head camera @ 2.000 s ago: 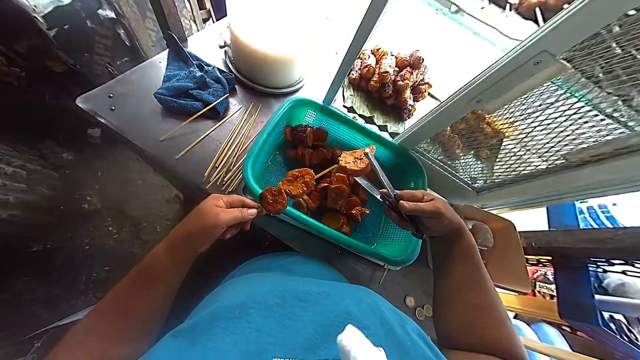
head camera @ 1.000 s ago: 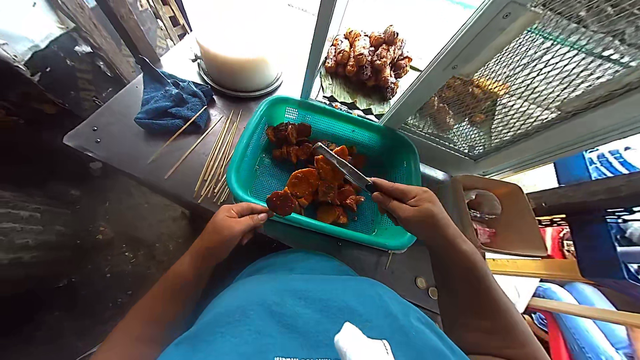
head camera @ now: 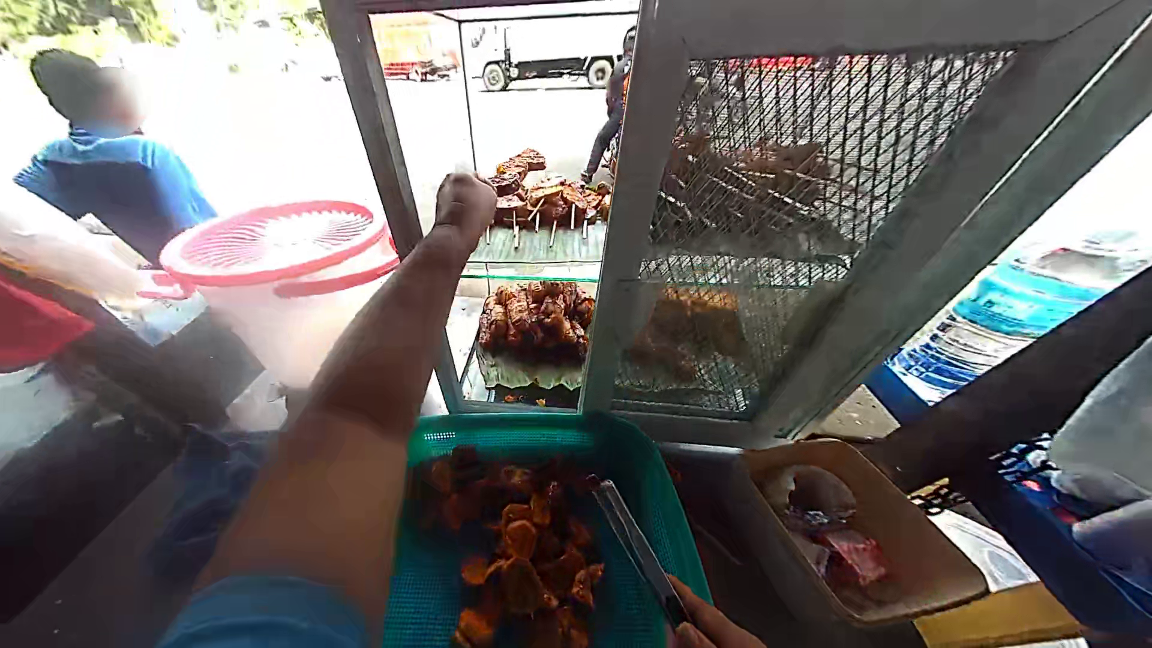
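My left hand (head camera: 465,202) reaches into the open front of a display case, at the left of skewered meat pieces (head camera: 549,200) on its upper glass shelf; the fingers are blurred and whatever they hold is hidden. My right hand (head camera: 706,621), partly cut off at the bottom edge, holds metal tongs (head camera: 634,540) over the right side of a green plastic basket (head camera: 670,504). Reddish-orange meat pieces (head camera: 522,567) lie in the basket. Below the glass shelf, browned skewered rolls (head camera: 537,319) are piled on a leaf-like liner.
A mesh-covered door (head camera: 801,171) forms the case's right side. A tan bin (head camera: 936,576) with wrappers stands right of the basket. A white bucket with a pink lid (head camera: 279,243) is at left, with a person in blue (head camera: 117,180) beyond. A large water bottle (head camera: 1017,306) is at right.
My left hand has moved from the basket's near edge, where it held a skewer of meat, up into the case. My right hand stays by the basket with the tongs. The view has tilted up.
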